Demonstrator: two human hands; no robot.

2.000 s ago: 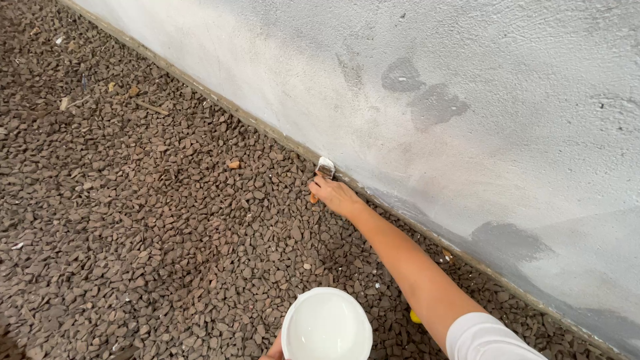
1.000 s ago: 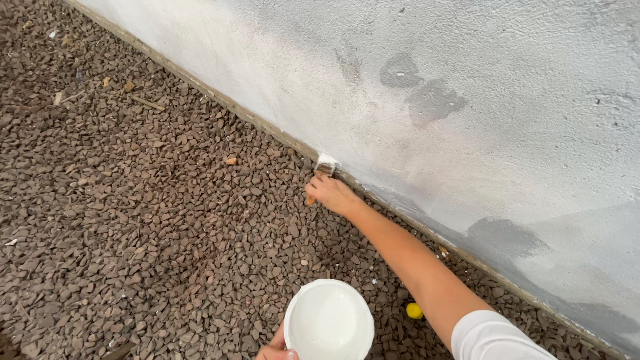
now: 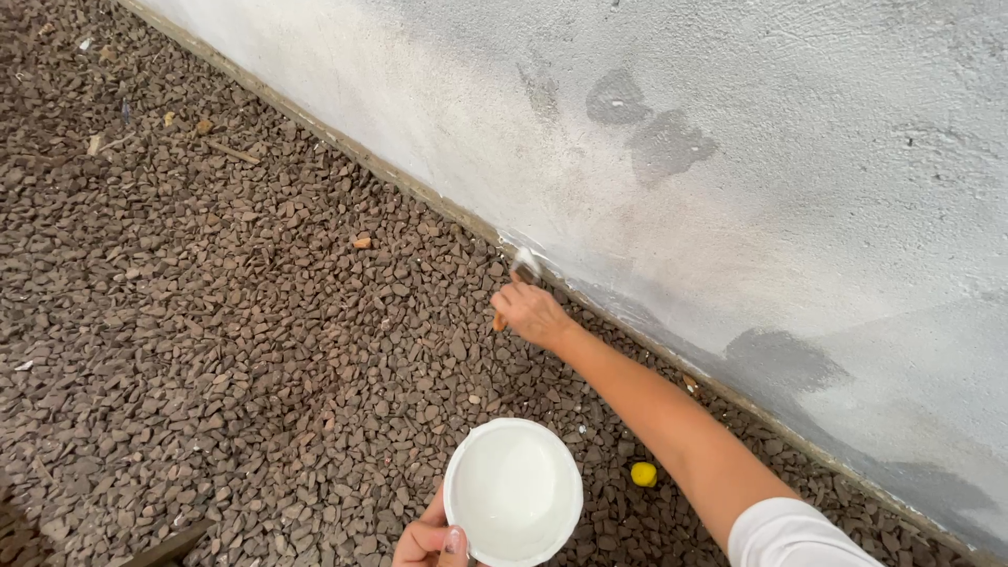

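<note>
My right hand (image 3: 531, 313) is closed around the wooden handle of a paintbrush (image 3: 526, 266), whose white-coated bristles are blurred at the foot of the rough grey-white wall (image 3: 488, 118). A wet-looking white streak runs along the wall's lower edge beside the bristles. At the bottom of the view my left hand (image 3: 431, 539) grips the left rim of a round white tub (image 3: 513, 492), thumb on the edge. White paint lies inside the tub. Most of my left hand's fingers are hidden under it.
Brown gravel (image 3: 236, 339) covers the ground up to a narrow concrete ledge (image 3: 339, 138) along the wall. A yellow round object (image 3: 643, 474) lies below my right forearm. Darker grey patches (image 3: 673, 143) mark the wall. A piece of wood (image 3: 169, 545) shows at the lower left.
The brush has moved slightly down and right along the wall's base, away from where its bristles touched one second ago. The tub remains in my left hand.
</note>
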